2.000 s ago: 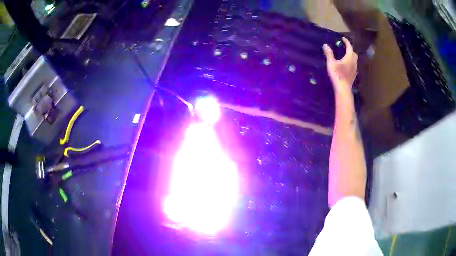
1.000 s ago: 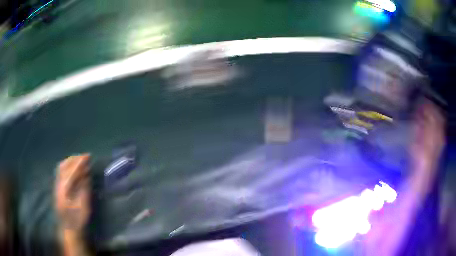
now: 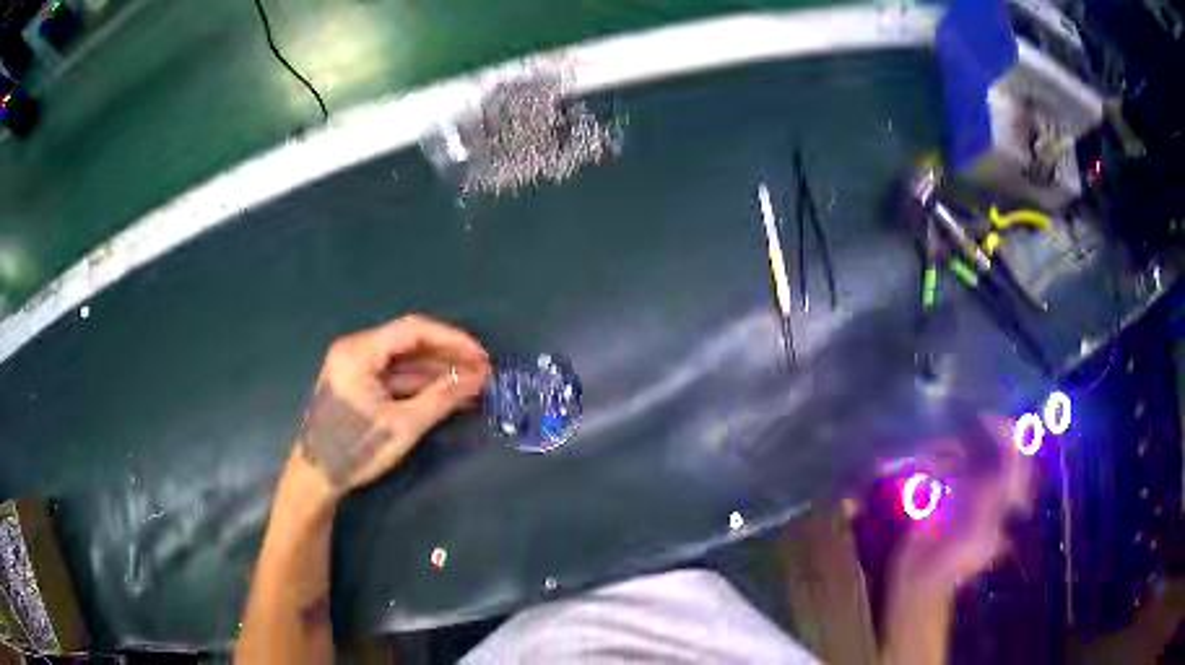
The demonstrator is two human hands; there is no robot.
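Note:
A round blue-black circuit board (image 3: 535,403) with tiny parts shows at the middle of the dark green mat. My left hand (image 3: 396,390) is at its left edge, with thumb and index fingertips closed on the rim. My right hand (image 3: 955,513) is blurred at the lower right. A glowing pink LED ring (image 3: 921,496) shows right at its fingers; glare and blur hide whether the hand holds it.
Two more lit rings (image 3: 1044,424) glow at the right. A pale stick (image 3: 776,253) and dark tweezers (image 3: 814,240) lie behind. Green-handled pliers (image 3: 930,266) and yellow-handled ones (image 3: 1018,224) lie near a blue box (image 3: 977,85). Tiny silvery bits (image 3: 539,137) pile by the white strip.
The view has swung from the lit rings to the mat. My left hand has moved from the far left to the circuit board. My right hand has come lower, near the pink ring.

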